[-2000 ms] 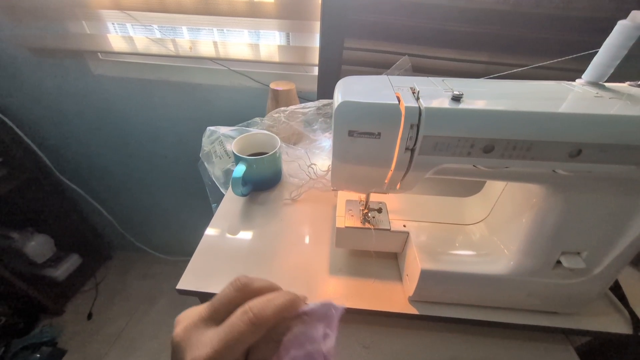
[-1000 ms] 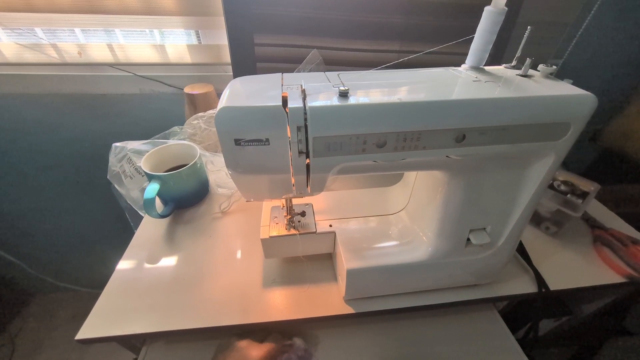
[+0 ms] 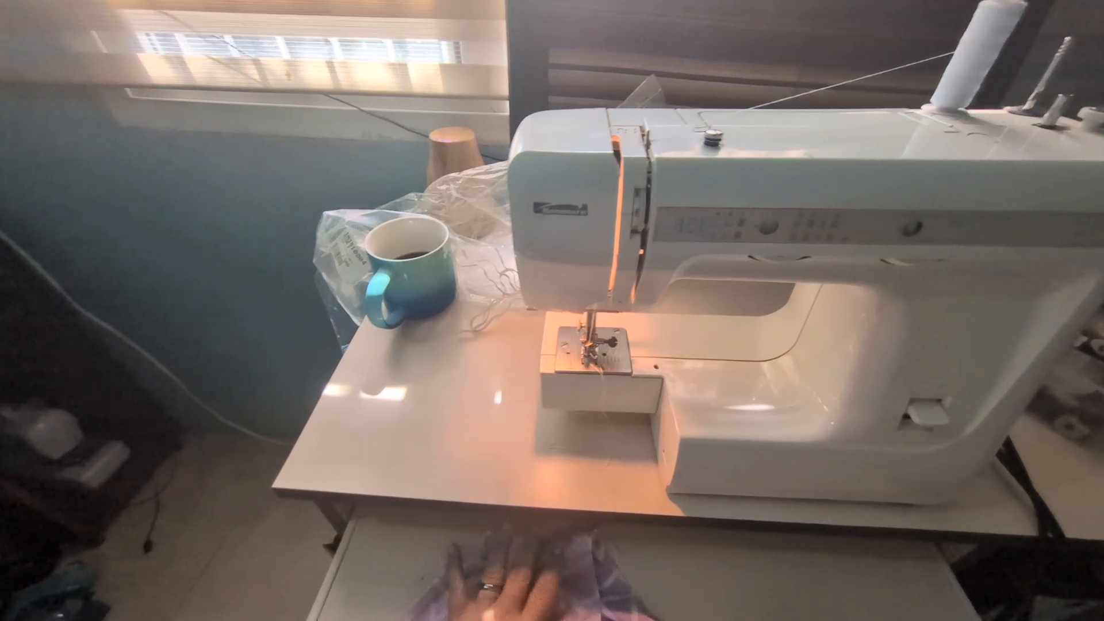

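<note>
My left hand (image 3: 509, 591), with a ring on one finger, is at the bottom centre. Its fingers are spread on a thin purple cloth (image 3: 582, 569), which lies on the lower pale surface (image 3: 759, 569) in front of the table. The wrist is out of frame, and blur hides the cloth's edges. My right hand is not in view. Beyond the cloth stands a white Kenmore sewing machine (image 3: 742, 190). Light falls on its presser foot (image 3: 592, 349) and needle plate (image 3: 617, 338); a loose thread hangs from there. A white thread spool (image 3: 977, 56) stands on top.
On the white tabletop (image 3: 414, 448), a blue mug (image 3: 423, 280) with dark liquid stands near the left edge. Clear plastic wrapping (image 3: 341, 250), loose threads and a tan thread cone (image 3: 453, 153) are behind it. A black cable (image 3: 1031, 492) runs down at the right.
The purple cloth was bunched at a hand two seconds ago; it now lies spread under my left hand. The view has shifted between frames.
</note>
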